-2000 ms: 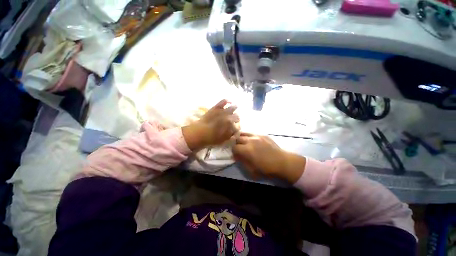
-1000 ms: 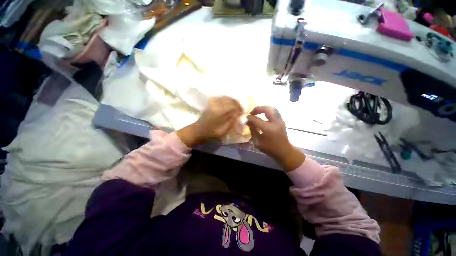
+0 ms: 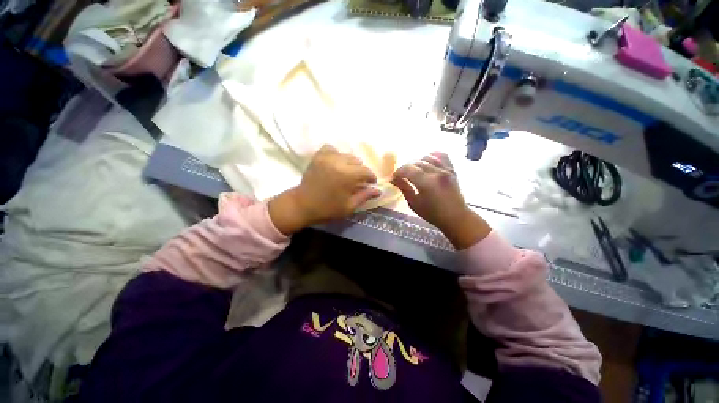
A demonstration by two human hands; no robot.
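Observation:
A cream garment piece [image 3: 272, 130] lies on the white table left of the needle area, its folded edge at the hands. My left hand [image 3: 335, 185] grips the cloth near the table's front edge, fingers curled. My right hand [image 3: 426, 185] is just right of it, with thumb and fingertips pinching at the cloth's edge. The fingertips are close together in bright glare, and small details there are washed out. The presser foot area [image 3: 453, 124] of the sewing machine [image 3: 552, 94] is behind and right of my hands, apart from the cloth.
Dark snips [image 3: 609, 249] lie at the right, below black looped handles or a coiled cord [image 3: 587, 178]. A thin line [image 3: 493, 208] lies right of my right hand. A pink block [image 3: 642, 51] sits on the machine arm. Cream cloth [image 3: 87, 244] hangs at the left.
The view has shifted, so the machine stands further right. Both hands have moved away from the needle area with the cloth; my right hand has lifted from lying flat to pinching.

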